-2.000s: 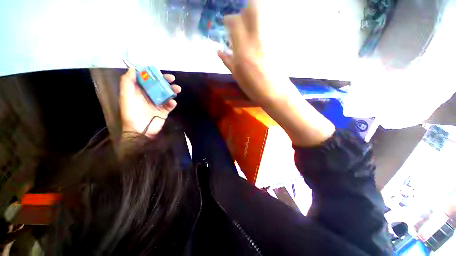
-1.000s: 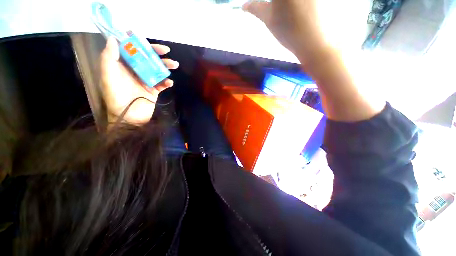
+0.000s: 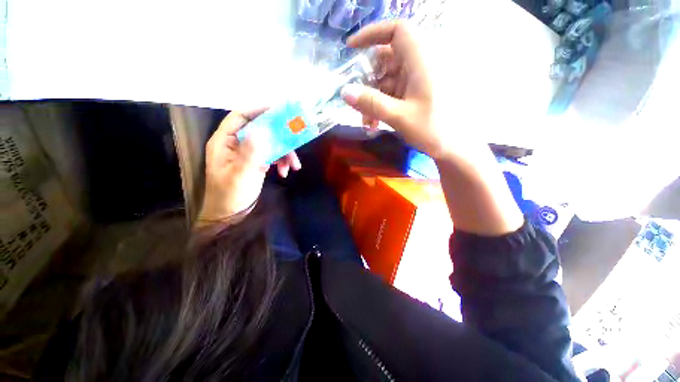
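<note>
A light-blue cable pack [image 3: 287, 131] with an orange sticker is tilted up to the right, in front of the white table's edge. My left hand [image 3: 240, 166] holds its lower, light-blue end between thumb and fingers. The upper part [image 3: 339, 91] is clear and shiny, and glare blurs what is inside. My right hand [image 3: 395, 89] holds the clear upper end with thumb and bent fingers. Glare hides whether the clear part and the blue part are one piece.
The white table [image 3: 149, 52] runs across the top. Lilac packs [image 3: 347, 15] lie on it behind my hands, and dark packs [image 3: 578, 37] lie at upper right. Orange boxes [image 3: 384, 220] and something blue stand below the edge. A printed carton [image 3: 30, 201] is at left.
My right hand has come back from the table to the pack's upper end. My left hand has moved right and turned the pack, which now points up to the right.
</note>
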